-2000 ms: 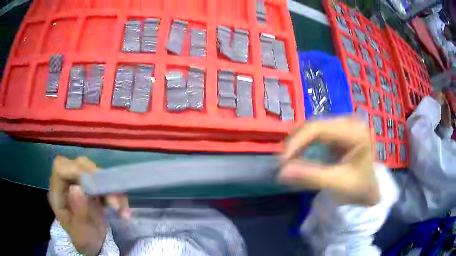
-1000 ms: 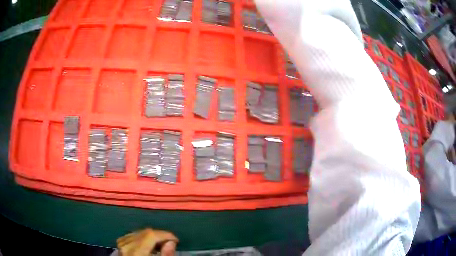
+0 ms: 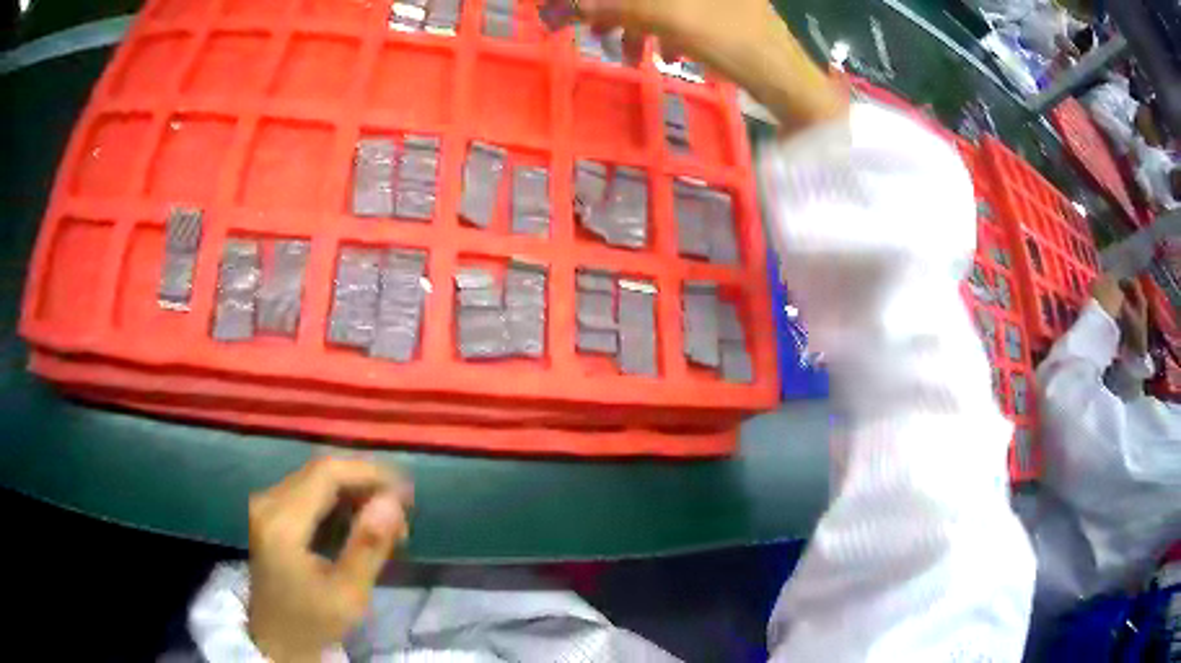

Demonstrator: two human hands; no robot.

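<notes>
My right hand (image 3: 680, 29) reaches over the far part of the red compartment tray (image 3: 389, 389), cut off by the top edge; a small dark grey folded band (image 3: 560, 13) shows at its fingertips. My left hand (image 3: 324, 538) is over the near bench edge, fingers curled toward the thumb; its fingertips are blurred and I see no strip in it. Folded grey ribbed bands (image 3: 378, 301) lie mostly in pairs in the tray pockets. One band (image 3: 180, 259) lies alone in a near left pocket. Several pockets at the left and middle hold nothing.
The red tray rests on other layers on the dark green bench (image 3: 583, 499). A blue bin (image 3: 797, 350) is partly hidden behind my right sleeve. More red trays (image 3: 1036, 233) stand to the right, beside another person's white sleeve (image 3: 1101, 415). Loose pieces lie beyond the trays.
The long strip stretched between my hands two seconds ago is gone from them. My right hand has moved from the bench edge to the tray's far side. My left hand has come back up into view.
</notes>
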